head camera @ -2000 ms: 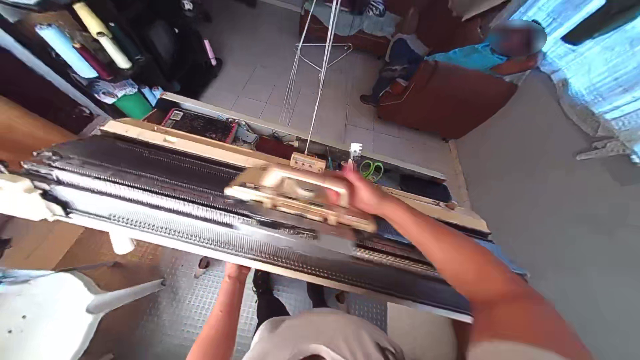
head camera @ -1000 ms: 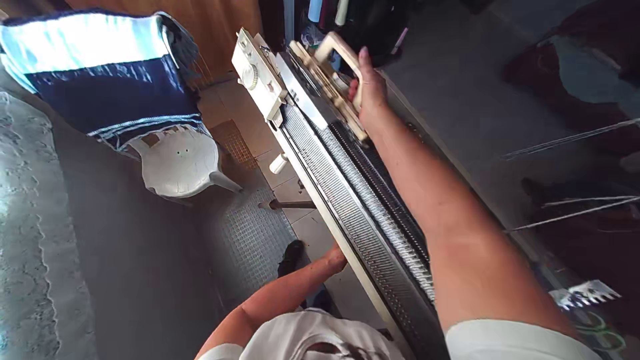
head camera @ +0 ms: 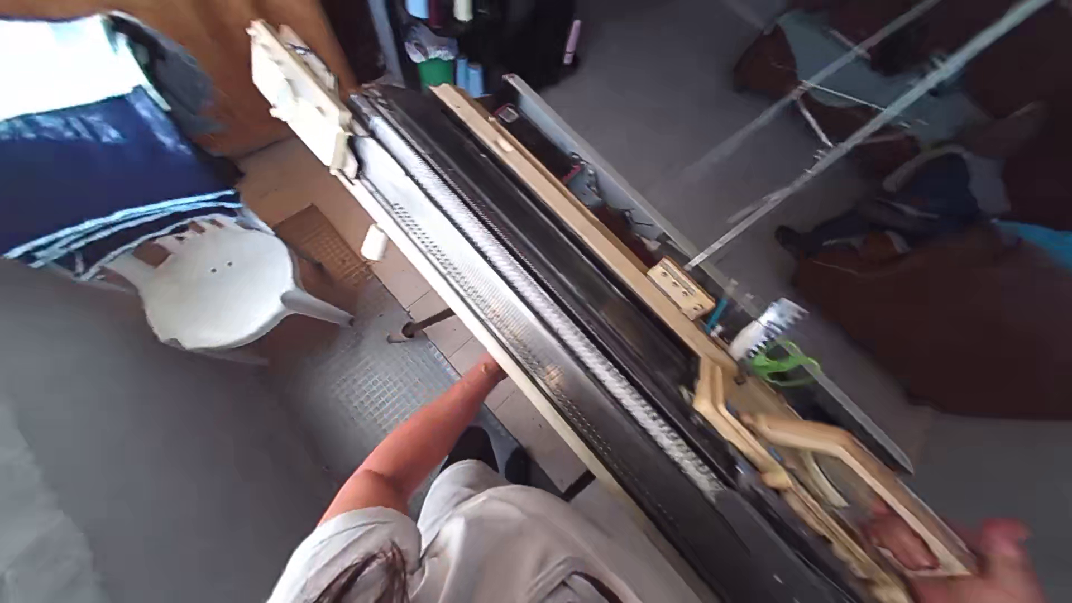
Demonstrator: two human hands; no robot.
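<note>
A long knitting machine (head camera: 544, 327) runs diagonally from upper left to lower right, with a row of pale knitted loops (head camera: 620, 394) along its needle bed. My right hand (head camera: 963, 544), blurred at the lower right, is wrapped round the handle of the beige carriage (head camera: 804, 477), which sits on the machine's right part. My left hand (head camera: 494, 368) is at the near edge of the machine, about mid-length; its fingers are hidden beneath the edge, so what they hold does not show.
A white plastic chair (head camera: 218, 285) with blue and white fabric (head camera: 109, 167) stands at the left. Green-handled scissors (head camera: 783, 363) and a white comb-like tool (head camera: 766, 327) lie behind the machine. Thin rods or strands cross the upper right. A person (head camera: 913, 193) is seated beyond.
My right hand and the carriage have moved from the machine's left end to its right part since one second ago. The view has swung between frames.
</note>
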